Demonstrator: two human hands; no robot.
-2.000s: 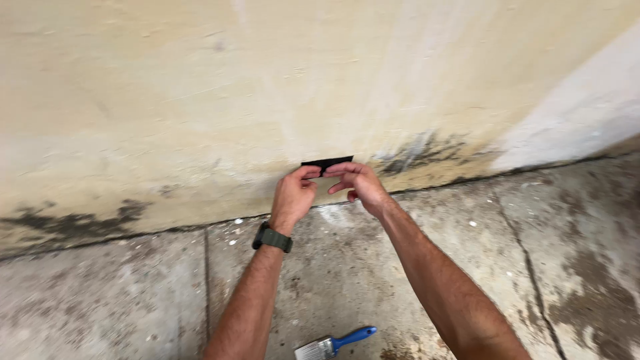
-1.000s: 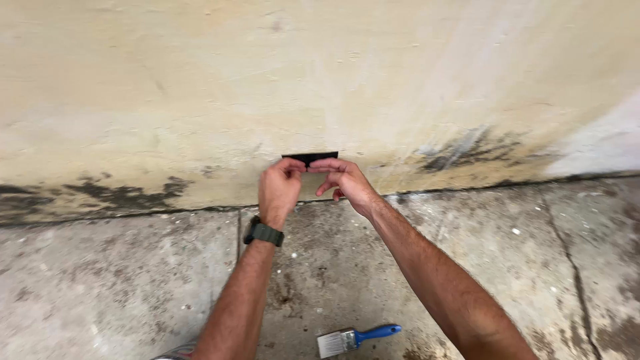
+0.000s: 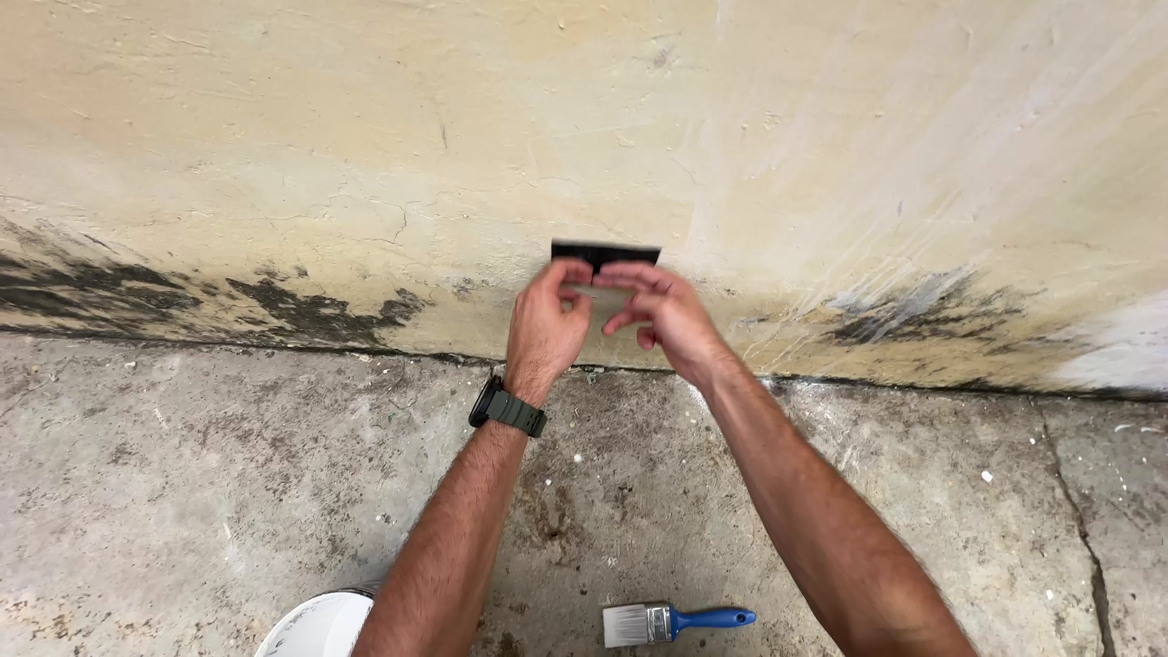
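A flat black piece, perhaps sandpaper or a scraper blade, lies against the lower part of the yellowish painted wall. My left hand, with a dark watch on its wrist, has its fingertips on the left part of the piece. The fingertips of my right hand are on its right part, while the lower fingers curl apart from it. Whether the fingers grip the piece or only press it is hard to see. A paintbrush with a blue handle lies on the floor below my hands.
A white bucket stands at the bottom left, partly behind my left forearm. Dark mould-like patches mark the wall's base on both sides. The concrete floor meets the wall there, with a crack at the right.
The view has shifted to the left, and the white bucket has come into sight. Both hands remain at the black piece.
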